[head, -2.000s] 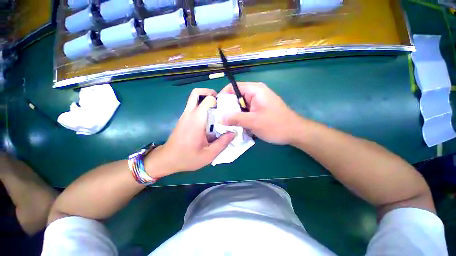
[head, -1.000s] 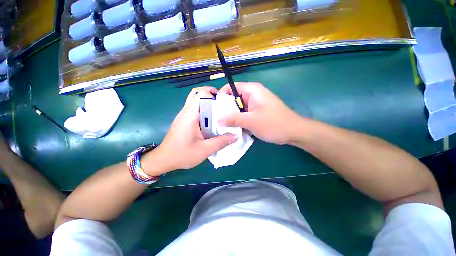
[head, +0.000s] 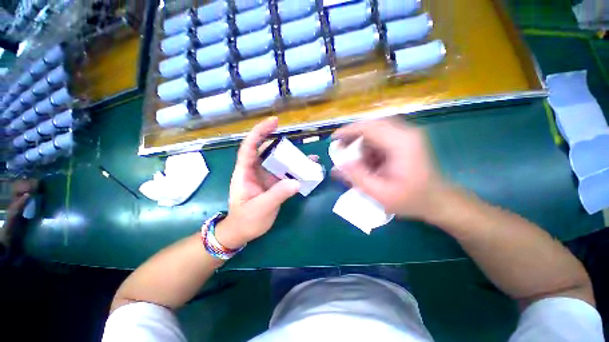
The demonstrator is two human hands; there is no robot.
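My left hand (head: 257, 190) holds a white device housing (head: 295, 167) tilted, with a small dark slot on one face and a black end at its upper left. My right hand (head: 390, 163) is blurred and stands apart from the housing, to its right. A white wipe (head: 346, 152) is pinched in its fingers. A piece of white wipe (head: 362, 210) shows below the right hand; whether it joins the pinched part is hidden. The brush is not discernible in the right hand.
A clear tray of white housings (head: 258, 95) lies on an amber carrier tray (head: 467, 73) beyond the hands. A crumpled wipe (head: 181, 179) and a thin dark brush (head: 119, 182) lie left. A creased white strip (head: 579, 137) lies right. More housings (head: 40, 107) and another person's hand (head: 19, 200) are far left.
My right hand has moved away to the right with the wipe, uncovering the housing. The left hand has tilted the housing. The view has shifted, showing more of the trays.
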